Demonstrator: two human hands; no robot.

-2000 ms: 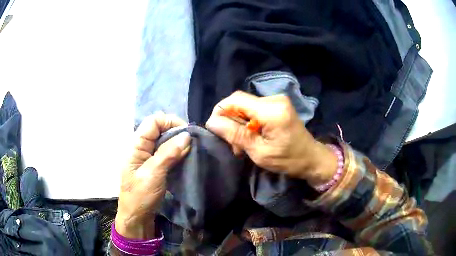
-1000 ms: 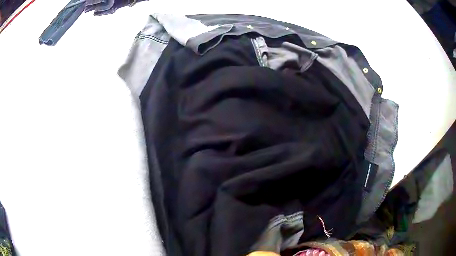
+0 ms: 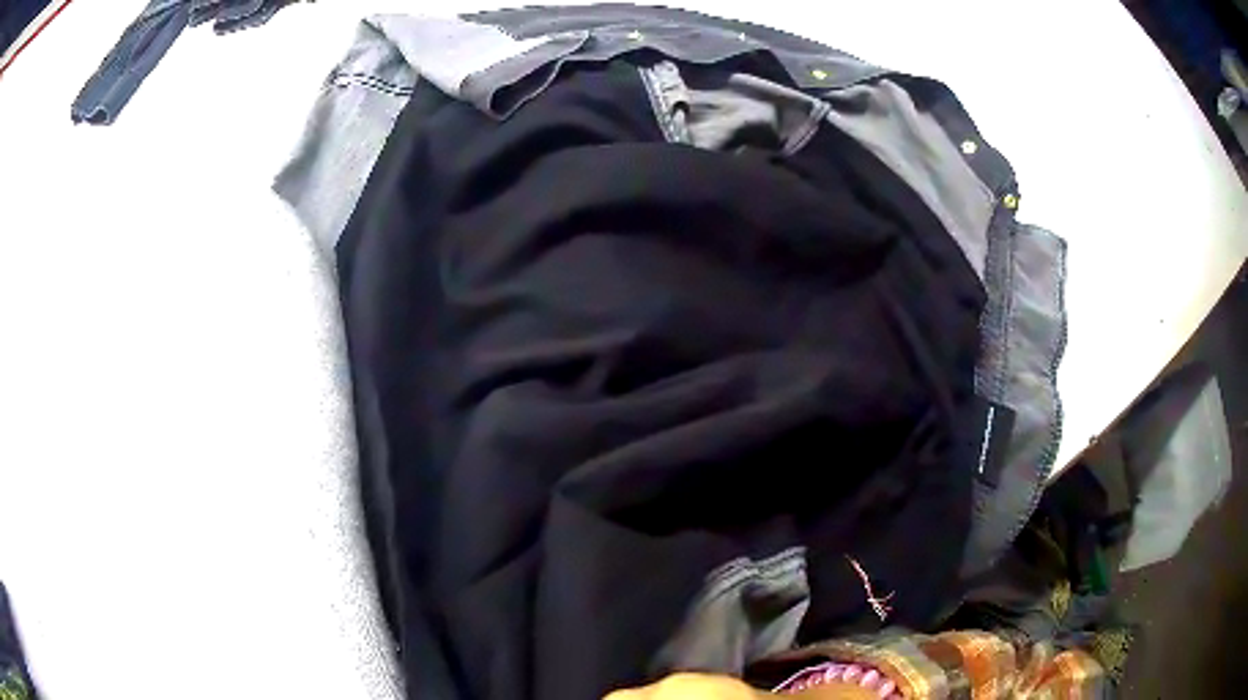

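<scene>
The denim jacket (image 3: 657, 315) lies spread with its large black inner panel facing up and grey denim around it. A grey stitched sleeve piece (image 3: 767, 602) lies on the black near the bottom edge. A thin pale pinkish thread end (image 3: 869, 588) lies on the black beside it. The front placket (image 3: 903, 85) with small metal buttons curves along the top right. My right hand (image 3: 684, 688) is cut off by the bottom edge, with only its back showing, so its fingers and any tool are hidden. My left hand is out of the picture.
The white table (image 3: 151, 369) bears the jacket. Another piece of blue-grey denim (image 3: 130, 62) lies at the far top left. Crumpled dark clothing and a pale grey cloth (image 3: 1180, 479) lie beyond the table's right edge.
Since two seconds ago the view has tilted up, so my hands have dropped toward or out of the bottom edge. Since one second ago the jacket shows slightly higher and further left.
</scene>
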